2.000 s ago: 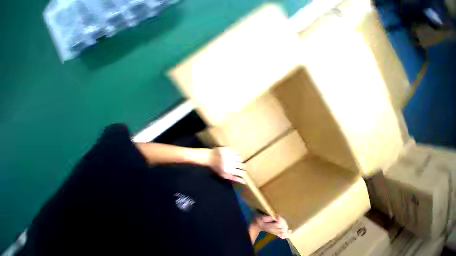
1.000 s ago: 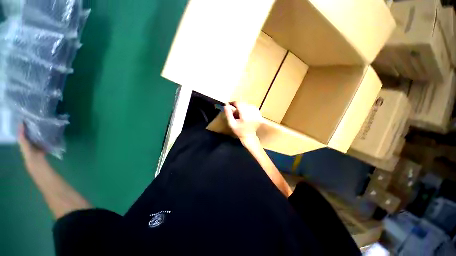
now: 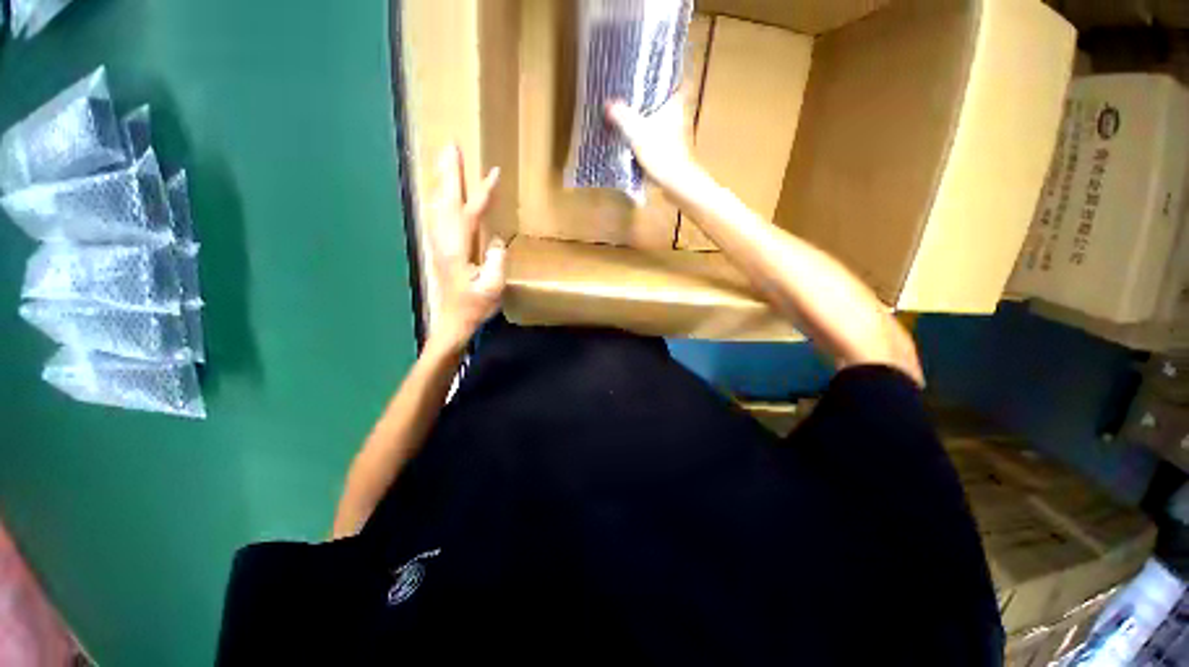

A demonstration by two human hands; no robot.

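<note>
The open brown carton (image 3: 874, 156) stands at the top centre beside the green belt (image 3: 307, 261). My right hand (image 3: 655, 141) is inside it, gripping a row of silvery bubble-wrapped units (image 3: 606, 156) near the carton's left wall. The units' top end is cut off by the frame. My left hand (image 3: 463, 261) lies spread against the carton's left flap and near corner, fingers apart. More bubble-wrapped units (image 3: 111, 280) lie overlapping in a row on the belt at the left.
A closed carton with Chinese lettering (image 3: 1108, 196) stands at the right. More brown cartons (image 3: 1043, 521) are at the lower right, over a blue floor (image 3: 782, 369). Another clear pouch (image 3: 37, 13) shows at the top left. A blurred reddish thing (image 3: 29, 612) is at the lower left edge.
The bubble-wrapped units in my right hand now show inside the carton. My left hand has moved from the units on the belt to the carton's left flap. The view has shifted.
</note>
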